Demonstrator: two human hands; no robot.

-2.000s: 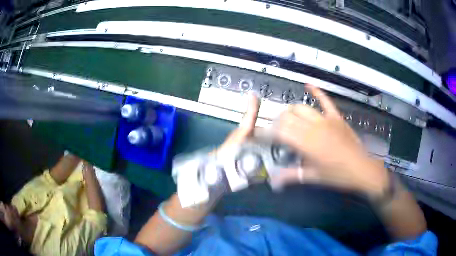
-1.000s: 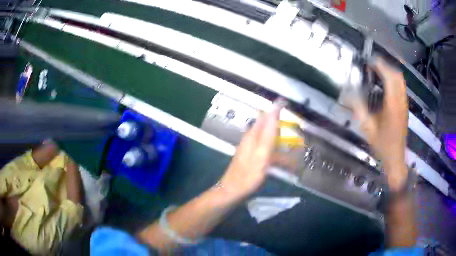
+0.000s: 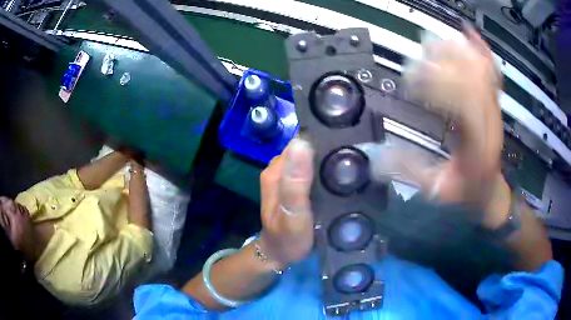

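A long dark grey bracket [image 3: 327, 59] stands upright close in front of me, its four round lens units in a row. One lens unit [image 3: 346, 170] has a black ring and a shiny pale centre. My left hand [image 3: 289, 206] grips the bracket's left edge, with the thumb along it. My right hand [image 3: 466, 106] is to the right of the bracket and strongly blurred, its fingers apart. A pale blur lies between it and the bracket; I cannot tell whether it holds anything.
A blue parts bin [image 3: 235, 128] with two white-capped bottles stands left of the bracket. Conveyor rails [image 3: 519, 78] and line plates lie behind. A white wipe [image 3: 404, 190] shows at right. A person in yellow [image 3: 94, 234] sits at left. A grey post crosses the upper left.
A second ago my left hand was over the line plates and my right hand was at the far rail. Now my left hand holds the bracket up close, and the right hand is nearer it.
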